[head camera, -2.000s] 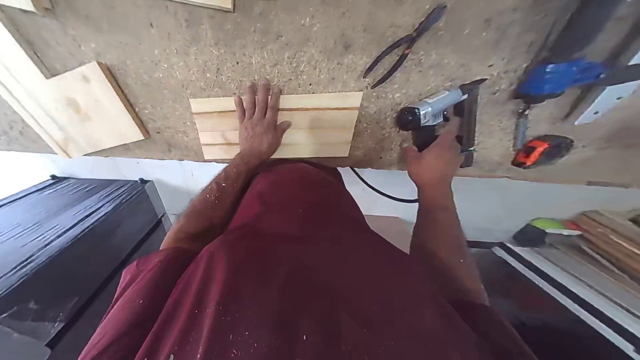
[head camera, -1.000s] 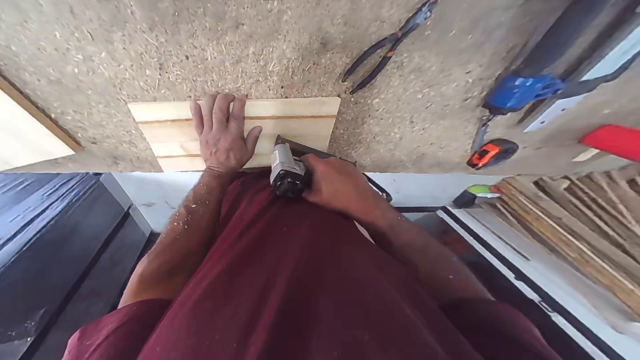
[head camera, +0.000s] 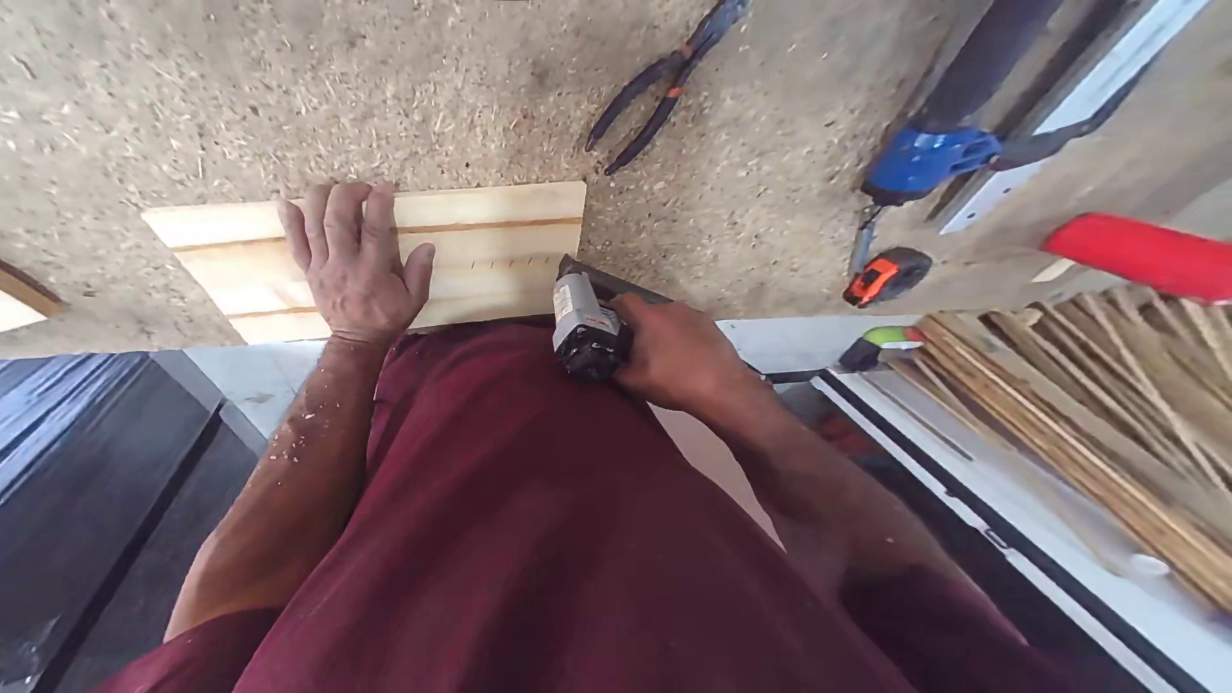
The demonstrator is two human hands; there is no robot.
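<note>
A pale wooden panel with darker strips (head camera: 481,207) lies flat at the near edge of the particle-board bench. My left hand (head camera: 361,265) rests on its left half, fingers apart, palm down. A row of several short marks, apparently staples, runs across the panel's right half. My right hand (head camera: 674,351) grips a pneumatic stapler (head camera: 589,327), whose nose is at the panel's right end; whether it touches the wood I cannot tell. Pliers with dark handles (head camera: 664,91) lie beyond the panel, to the right.
Farther right on the bench are a blue power tool (head camera: 924,159), an orange and black tape measure (head camera: 887,276) and a red object (head camera: 1141,252). Wood strips (head camera: 1088,404) are stacked at the right. Another wooden piece (head camera: 21,300) lies at the left edge. Wood shavings litter the bench.
The stapler, held in my right hand, has moved left from beside the panel to over it, then toward the panel's right end. My left hand stays on the panel. The view has shifted closer.
</note>
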